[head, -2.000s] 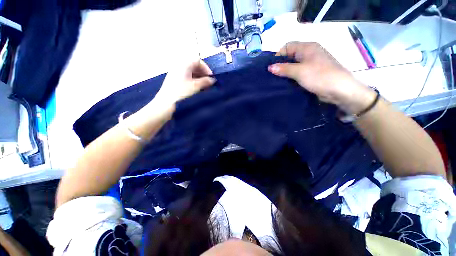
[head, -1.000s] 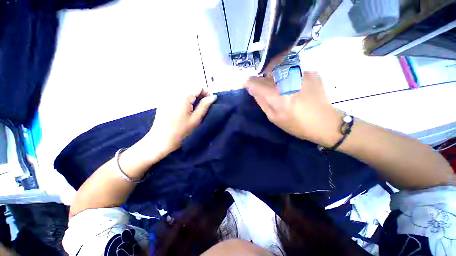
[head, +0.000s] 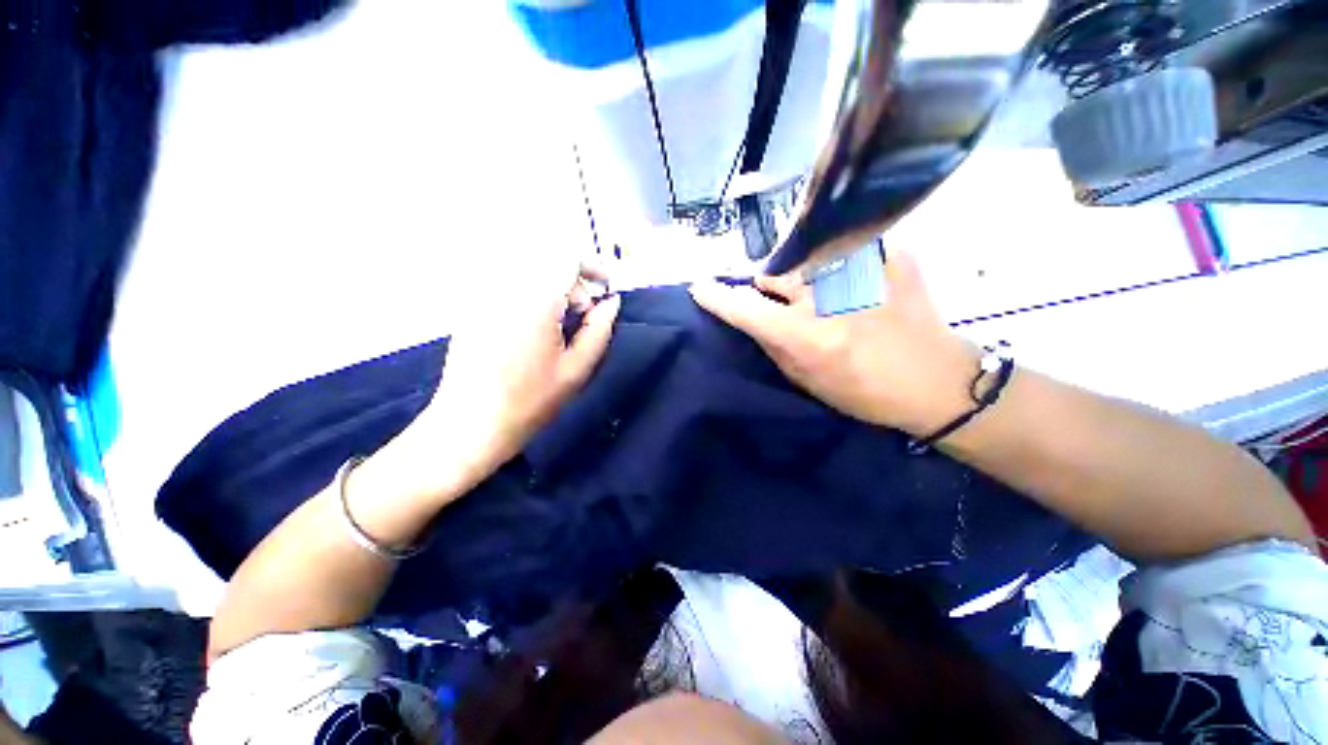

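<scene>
A dark navy garment panel [head: 699, 422] lies across the table's front and hangs over the lap. My left hand [head: 532, 357] pinches its upper edge left of the needle area, with thumb and fingertips together. My right hand [head: 859, 342] holds the same edge just to the right, its fingertips partly behind the clear grey-blue block [head: 849, 280]. The cloth edge lies just in front of the presser foot area [head: 709, 218] of the sewing machine [head: 932, 88]. The shiny metal cover looms above my right hand. Whether the edge is under the foot cannot be told.
A ribbed tension dial [head: 1136, 134] with a coiled spring is at the upper right. A pink and blue slim tool [head: 1203, 237] lies right of the machine. A dark navy heap [head: 66, 175] is at the left. White scraps [head: 1081, 619] show below the table edge at the right.
The view has come closer to the machine, whose head and dial now loom large. Both hands have drawn nearer to each other along the edge, and the cloth edge sits nearer me, below the foot.
</scene>
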